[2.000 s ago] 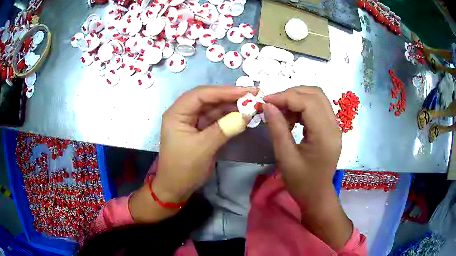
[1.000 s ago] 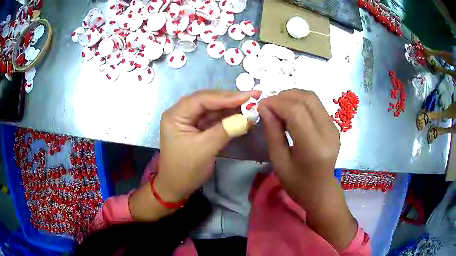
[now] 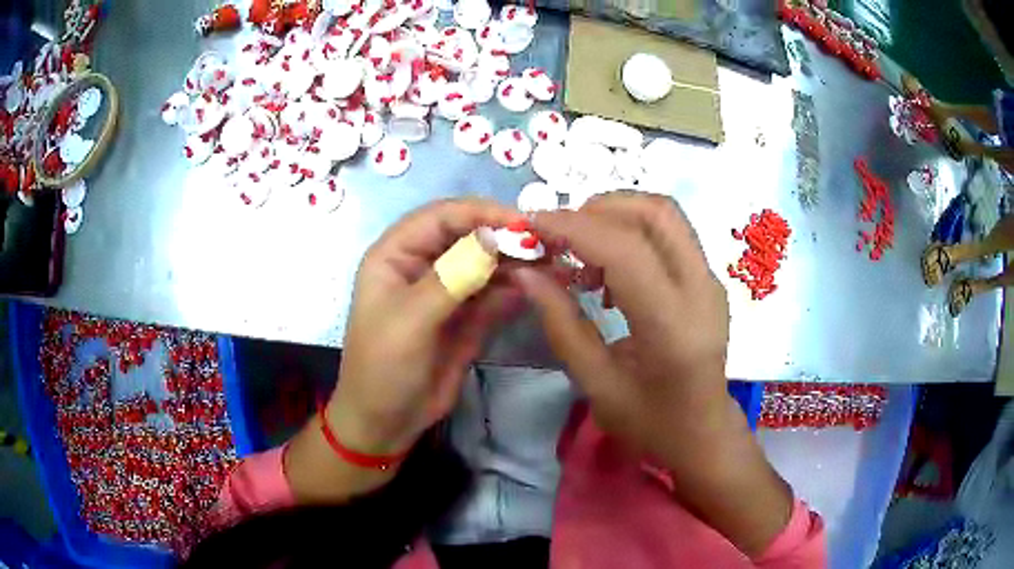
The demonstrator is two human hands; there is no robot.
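My left hand point(image 3: 406, 317) has pale yellow tape on its thumb and holds a white disc with red on it point(image 3: 518, 241) by the edge, above the table's front edge. My right hand point(image 3: 639, 295) is right beside it, its fingertips at the disc's right side. Its fingers are blurred, and I cannot tell whether they grip something. Blank white discs point(image 3: 582, 156) lie behind my hands. A large heap of white discs with red marks point(image 3: 334, 95) lies at the back left. Small red pieces point(image 3: 762, 253) lie in a pile at the right.
A round white glue dish point(image 3: 646, 77) with a thin stick sits on a brown cardboard pad point(image 3: 589, 78). A tan ring point(image 3: 106, 133) is at the left. Blue crates point(image 3: 239, 411) stand below the table edge. A person's sandalled feet point(image 3: 940, 261) show at the far right.
The held disc has moved left and tilted flatter, with its red part now on top. My right hand has moved left with it. The view has shifted slightly.
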